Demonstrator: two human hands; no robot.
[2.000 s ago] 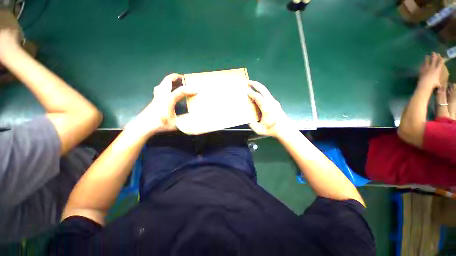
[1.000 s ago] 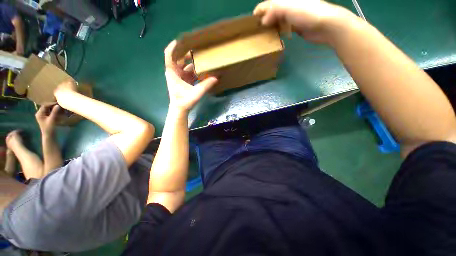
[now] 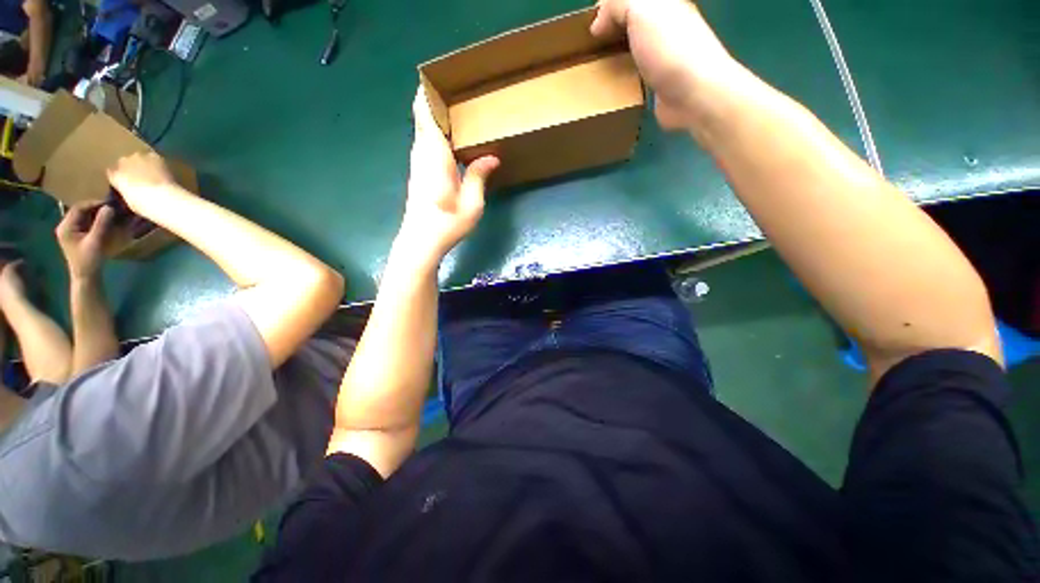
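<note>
A small brown mailer box (image 3: 559, 142) stands on the green bench top in front of me. Its lid panel (image 3: 519, 51) is up along the far side, with a side flap at the left end. A brown panel covers the inside, so the contents are hidden. My left hand (image 3: 447, 194) holds the left end, thumb on the near wall and fingers mostly hidden behind the box. My right hand (image 3: 667, 51) is at the far right corner, its fingers gripping the lid's edge.
A worker in a grey shirt (image 3: 148, 433) sits to the left, hands at another open brown box (image 3: 97, 171). A black cable end (image 3: 331, 48) lies at the far edge of view. A pale seam (image 3: 850, 85) crosses the green bench (image 3: 285, 148). Blue plastic shows below right.
The view has swung left since the first frame. Since the second, the lid has tilted back from the box top, opening a wider gap. The neighbour's hands have shifted at their box.
</note>
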